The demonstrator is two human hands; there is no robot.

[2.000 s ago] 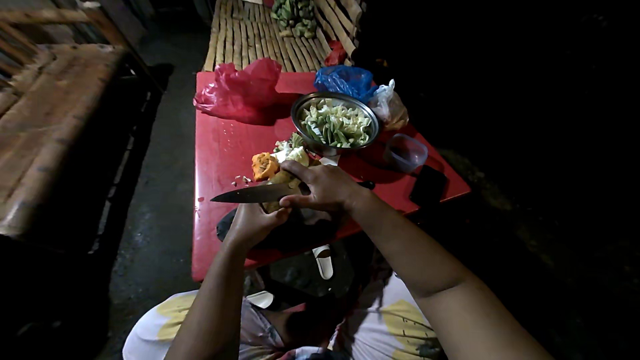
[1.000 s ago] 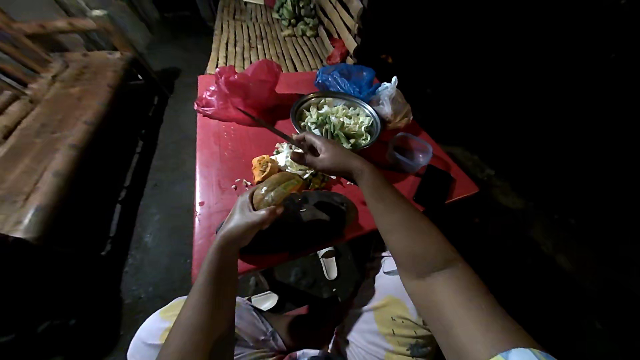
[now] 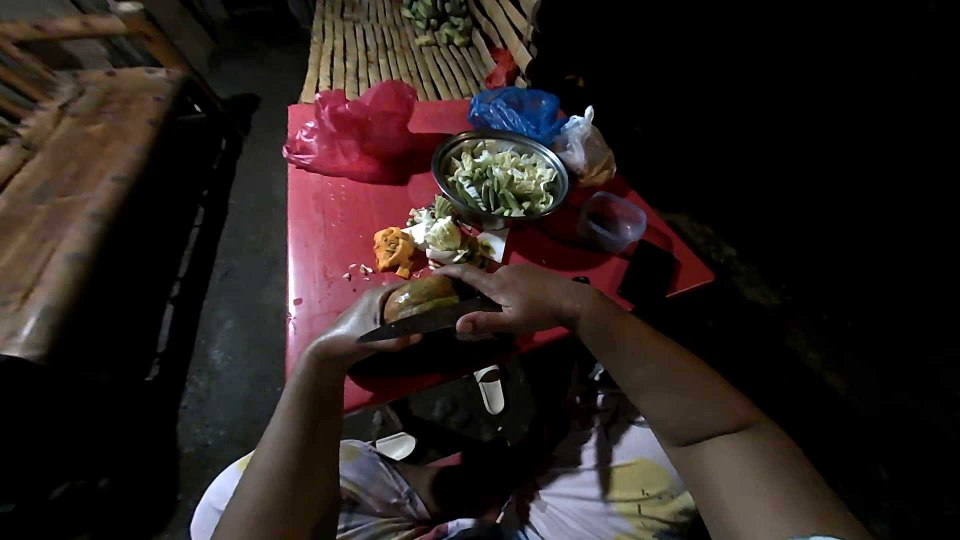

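My left hand (image 3: 360, 326) grips a piece of squash (image 3: 420, 297) with greenish-orange rind from its left side. My right hand (image 3: 517, 300) is shut on a kitchen knife (image 3: 420, 322), whose dark blade lies across the near side of the squash, tip pointing left. Just beyond sit an orange chunk of squash (image 3: 392, 249) with its seedy pulp showing and a heap of pale vegetable trimmings (image 3: 442, 234). A metal bowl (image 3: 501, 221) farther back holds cut cabbage and green pods. The handle of the knife is hidden in my right hand.
The red table (image 3: 337, 202) also carries a pink plastic bag (image 3: 360, 131), a blue plastic bag (image 3: 516, 112), a whitish bag (image 3: 587, 150), a clear plastic container (image 3: 613, 223) and a dark flat object (image 3: 648, 271). A wooden bench (image 3: 82, 180) stands left; bamboo slats (image 3: 382, 52) lie behind.
A second ago the knife pointed up toward the pink bag, away from the squash. My right hand has come down and toward me, and the blade is now against the squash.
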